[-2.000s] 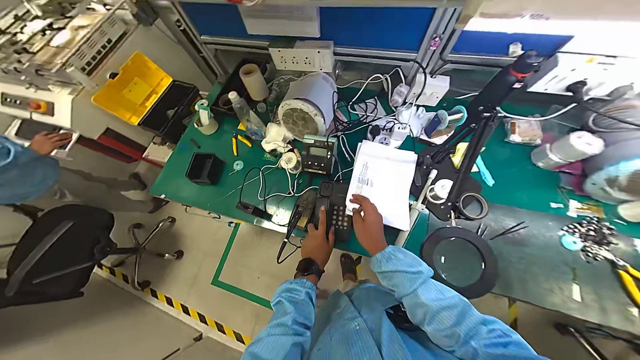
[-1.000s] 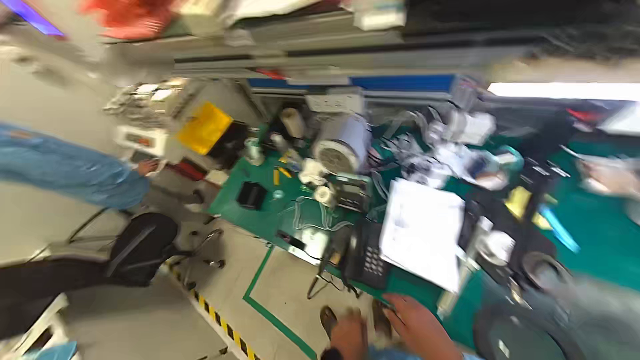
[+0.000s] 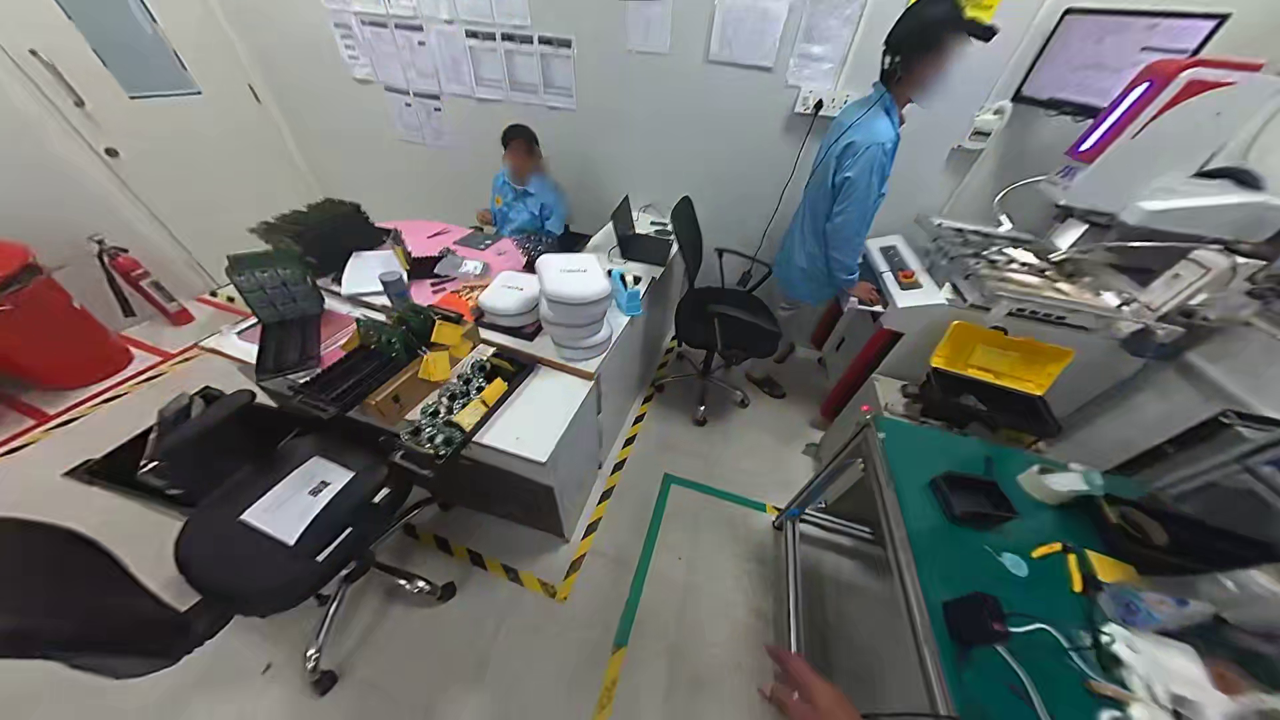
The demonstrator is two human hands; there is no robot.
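One of my hands shows at the bottom edge, blurred, with its fingers pointing up and left beside the leg of the green-topped workbench (image 3: 905, 560). Which hand it is cannot be told for certain, and it seems to hold nothing. The other hand is out of view. On the bench to the right lie a black open tray (image 3: 972, 500), yellow-handled pliers (image 3: 1072, 568), a black power adapter (image 3: 975, 620) with a white cable, and crumpled white material (image 3: 1165, 670).
Black office chairs (image 3: 290, 500) stand at the left by a table with circuit boards (image 3: 450, 410) and stacked white cases (image 3: 575, 290). One person (image 3: 530, 200) sits behind it; another (image 3: 840, 190) stands by a machine. A yellow bin (image 3: 1000, 358) is near the bench.
The view has swung far to the left, off the bench's middle. Two seconds ago both hands rested on a black desk phone; it is out of view now.
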